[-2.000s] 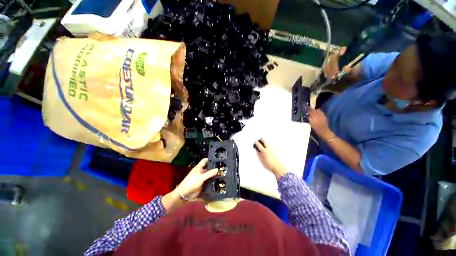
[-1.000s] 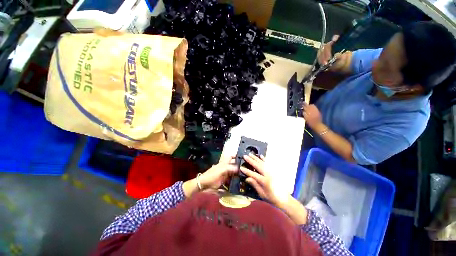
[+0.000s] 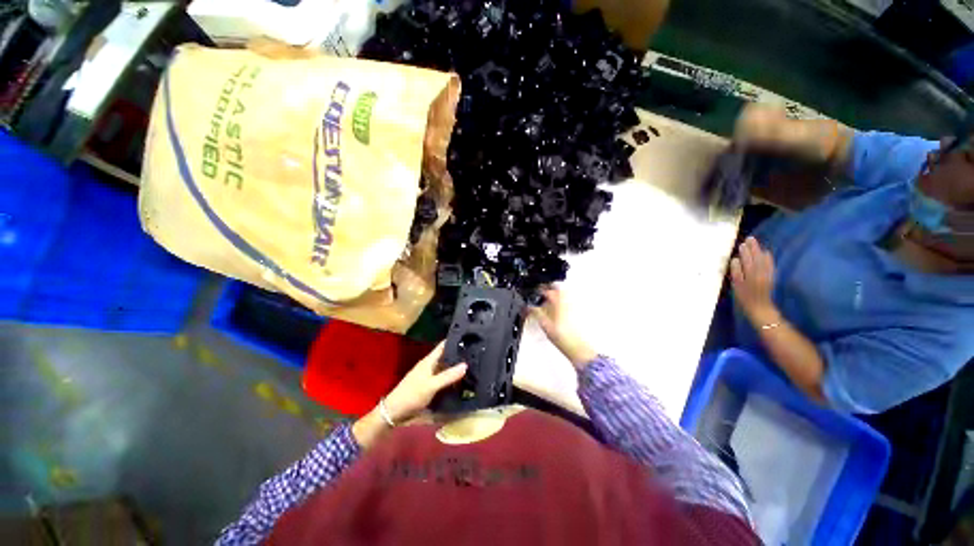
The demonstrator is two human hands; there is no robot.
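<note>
A black socket housing (image 3: 486,339) with round openings lies tilted close to my chest, over the near edge of the white board (image 3: 630,283). My left hand (image 3: 425,384) grips its left side near the lower end, thumb on its face. My right hand (image 3: 555,318) is beyond its upper right side, at the near edge of a large heap of black socket inserts (image 3: 534,139). The right fingertips are partly lost against the dark parts, so I cannot tell whether they hold an insert.
A kraft paper sack (image 3: 288,181) lies left of the heap. A red stool (image 3: 358,368) is below it. At right, a person in blue (image 3: 854,288) has one blurred hand over the board's far end. A blue crate (image 3: 881,453) holding white sheets stands at lower right.
My right hand has left the housing's face and moved to the heap's edge. My left hand still holds the housing, now showing its side. The other person's upper hand has moved and blurred.
</note>
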